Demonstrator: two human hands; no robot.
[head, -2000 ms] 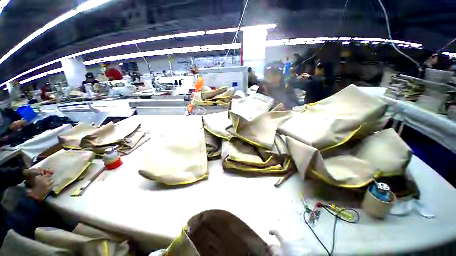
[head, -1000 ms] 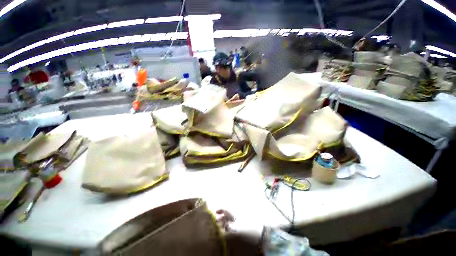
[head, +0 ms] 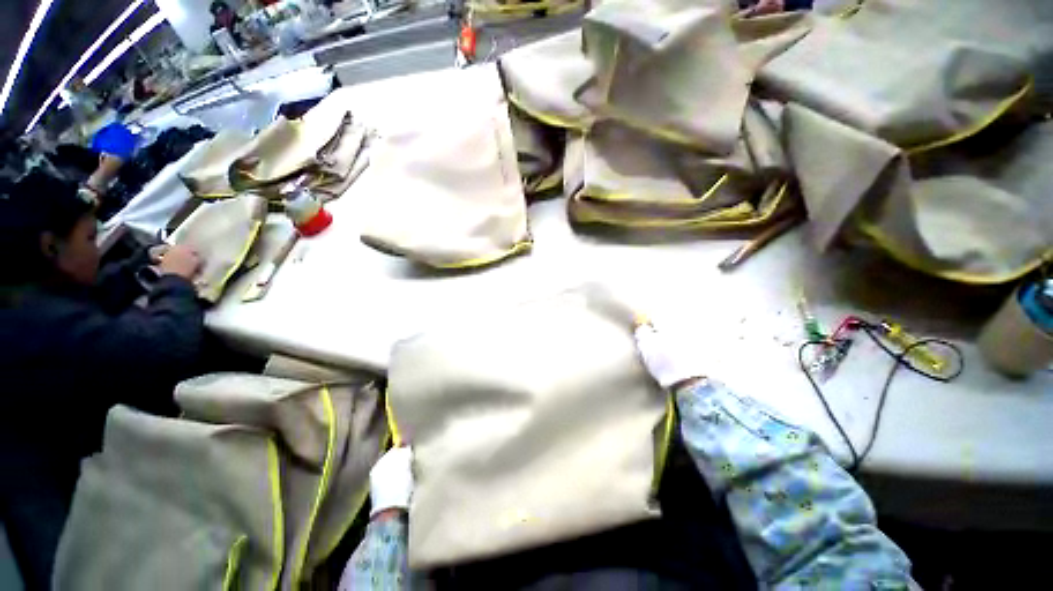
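Note:
A beige bag body with yellow edges lies flat-sided in front of me, over the table's near edge, its outer side up. My left hand, in a white glove, grips its left edge; the fingers are partly hidden. My right hand, in a white glove with a bare fingertip showing, holds its upper right edge. The bag's inside is not visible.
Bag piles lie at the back right, with a single bag body beside them. More bags hang at left near a person. A red-based bottle, dark cord, yellow tool and round holder are on the table.
The bag body has turned from its open mouth showing to its flat outer side showing. Both gloved hands now show at its sides. The view has tilted down and swung left.

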